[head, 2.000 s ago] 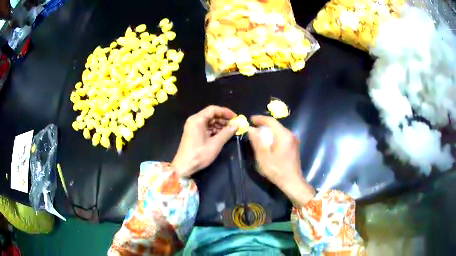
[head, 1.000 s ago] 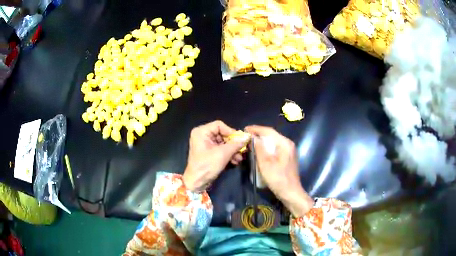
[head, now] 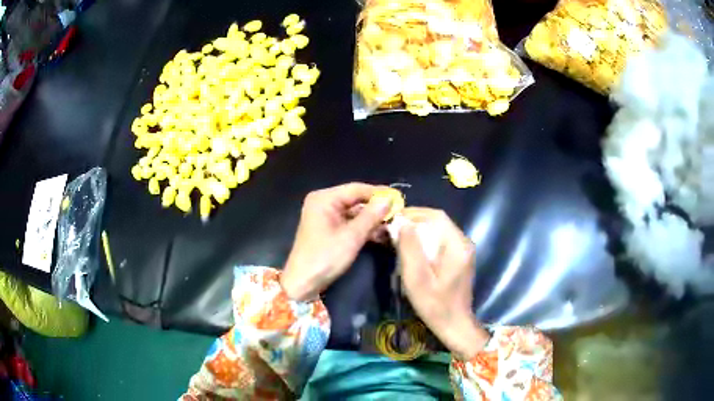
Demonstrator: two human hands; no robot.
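Observation:
My left hand [head: 333, 235] holds a small yellow shell [head: 387, 202] between thumb and fingers. My right hand [head: 435, 262] touches the shell from the right, with a white tuft of fibrefill [head: 399, 225] at its fingertips. More white fibre shows against the right palm. The forceps [head: 400, 339] lie at the table edge by the lap, yellow-gold loops nearest me; the dark shaft is partly hidden by my right hand. One loose yellow shell [head: 463, 171] with thread tails lies beyond my right hand.
A wide pile of stuffed yellow pieces [head: 223, 117] is at left. A clear bag of shells [head: 430, 59] is at top centre, a second yellow bag [head: 591, 39] at top right. The fibrefill heap [head: 661, 164] is at right. An empty clear bag [head: 78, 231] and white slip [head: 45, 222] are at left.
The yellow shell has turned in my left fingers. My right fingertips now show a white tuft at it. The forceps shaft, upright between the hands before, is now mostly hidden. The view has shifted slightly.

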